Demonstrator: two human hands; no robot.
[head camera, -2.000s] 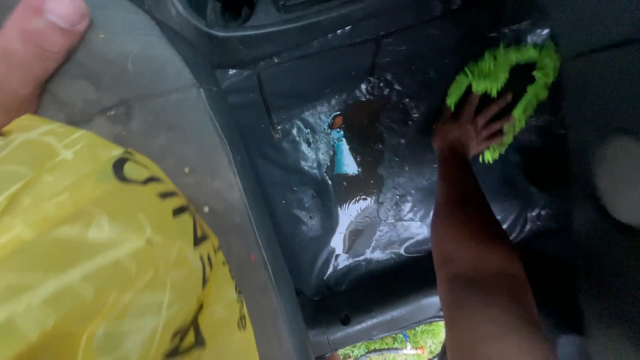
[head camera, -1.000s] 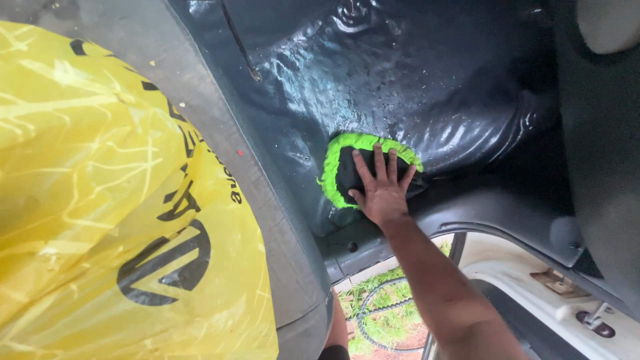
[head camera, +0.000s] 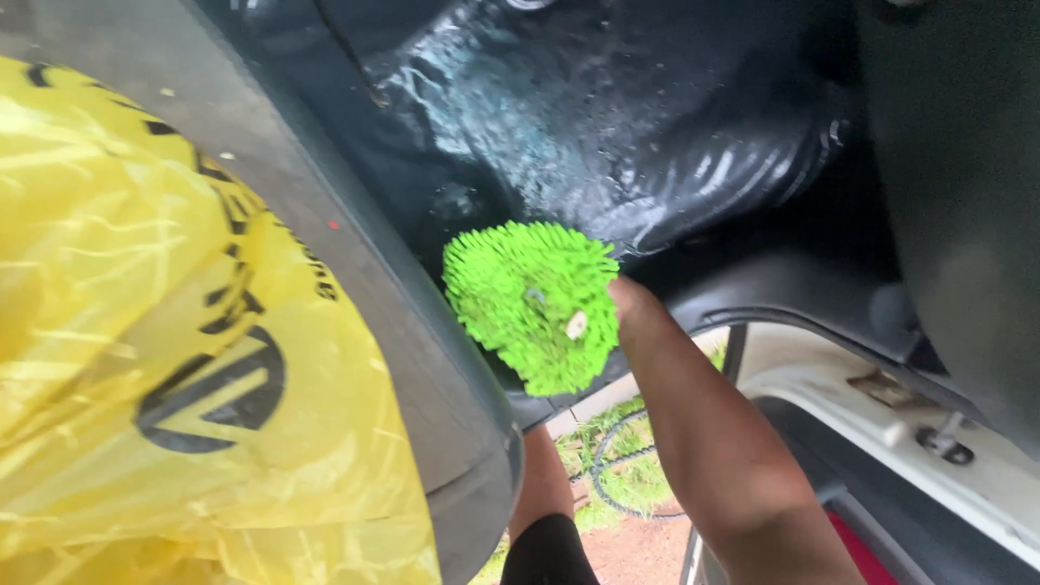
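A bright green chenille microfiber wash pad (head camera: 532, 305) is tilted up, its shaggy side towards me, with a small pale bit stuck among the strands. Behind its right edge is my right hand (head camera: 627, 294), holding it; the fingers are hidden. The pad is over the lower corner of a dark vinyl car floor (head camera: 520, 122), which is wet and shiny with patches of pale bluish liquid. My left hand is out of view.
A yellow plastic bag (head camera: 203, 366) lies over the grey seat (head camera: 406, 382) at left. Below right are the white door sill (head camera: 861, 382) and open doorway. Outside, a coiled hose (head camera: 601, 467) lies on grass. A bare leg with black fabric (head camera: 546, 487) shows below.
The pad went from the floor's far right to the lower corner, pressed under my spread right hand, and is now turned shaggy side up. My left hand has left the view at upper left.
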